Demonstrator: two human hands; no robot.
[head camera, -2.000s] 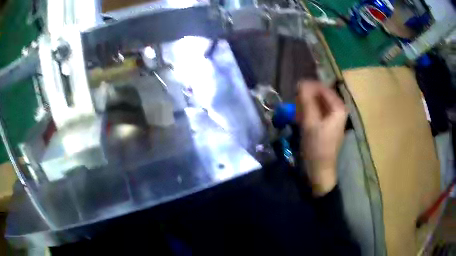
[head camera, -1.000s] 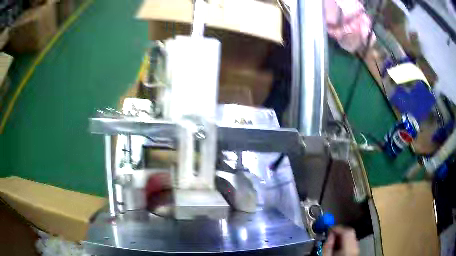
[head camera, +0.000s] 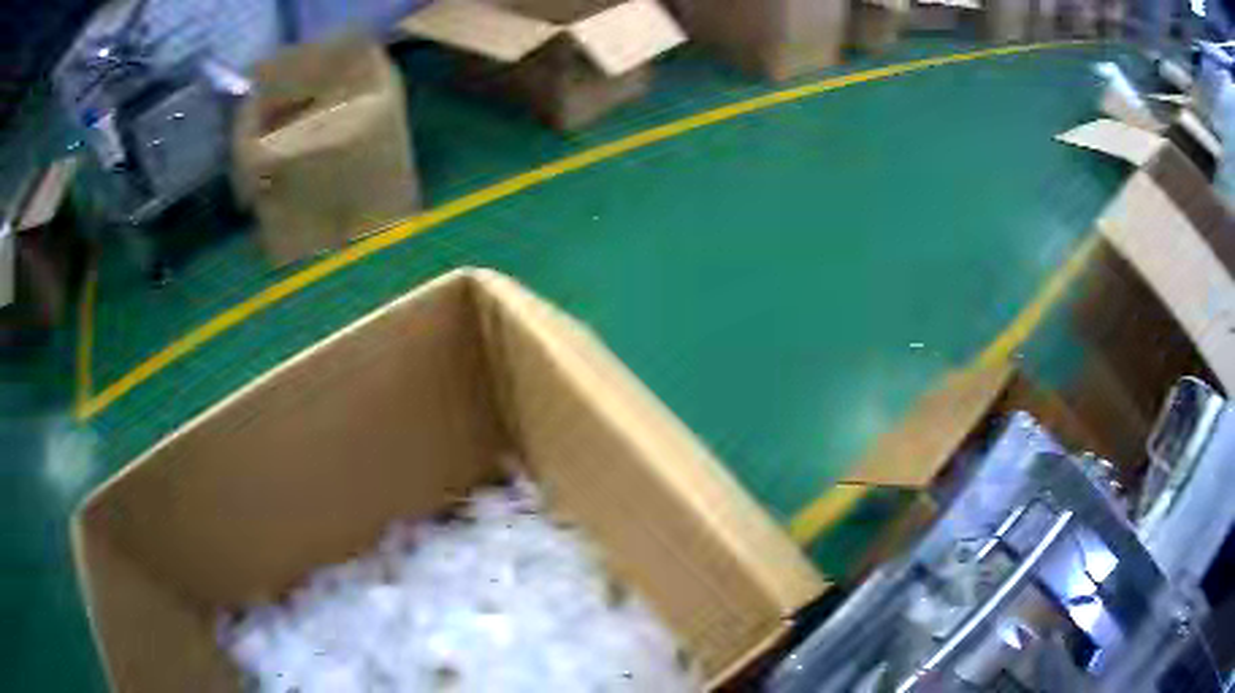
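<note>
A large open cardboard carton (head camera: 285, 420) stands nearest in front of me at the lower left. A heap of small white pieces, which look like fan blades (head camera: 474, 609), lies in its bottom; single pieces are too blurred to make out. The pneumatic press fixture (head camera: 1016, 596) shows at the lower right, tilted and cut off by the picture's edge, with bright steel plates and rods. Neither my left hand nor my right hand is in the picture.
Green floor (head camera: 704, 284) with a yellow line (head camera: 542, 173) curves behind the carton. A closed-looking brown carton (head camera: 332, 156) and an open-flapped carton (head camera: 569, 81) stand beyond the line. Another open carton (head camera: 1124, 339) is behind the fixture. Grey equipment (head camera: 169, 129) stands at the upper left.
The view has swung left from the fixture to the carton of white pieces. The fixture has shifted to the lower right edge. My right hand, earlier by the blue knob, has left the picture.
</note>
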